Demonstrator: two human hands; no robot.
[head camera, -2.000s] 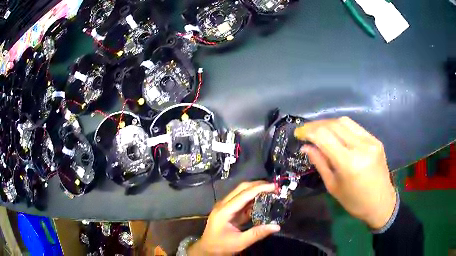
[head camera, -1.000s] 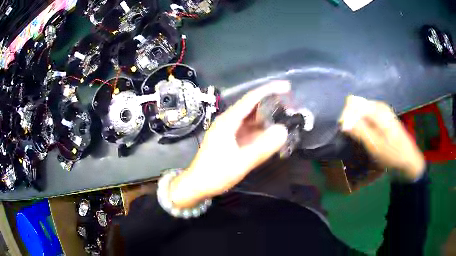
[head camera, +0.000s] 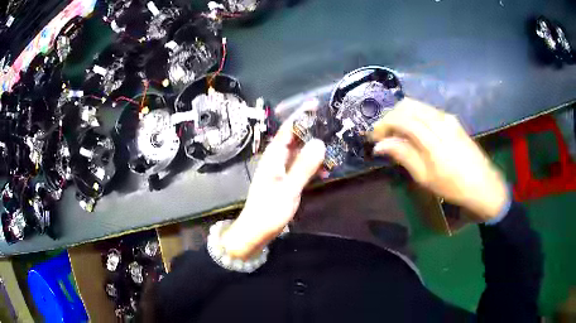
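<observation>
A round black housing (head camera: 368, 104) with a pale grey inner plate and a dark central hole lies on the mat in front of me. My left hand (head camera: 278, 180) holds a small dark and silver module (head camera: 309, 129) between thumb and fingers, just left of the housing. My right hand (head camera: 436, 154) is at the housing's lower right edge, its fingertips close together near a small white piece. The right hand is slightly blurred, and whether its fingers grip anything cannot be told.
Many black housings with boards and red wires crowd the bench's left side; the nearest is a round unit (head camera: 218, 120). A black-silver piece (head camera: 553, 41) lies at the far right. Below the bench edge are a cardboard box (head camera: 88, 271), a blue stool (head camera: 57, 290) and a red stool (head camera: 527, 189).
The round housing now shows open side up in front of me. My left hand has moved left and down with the module. My right hand has moved left to the housing's edge.
</observation>
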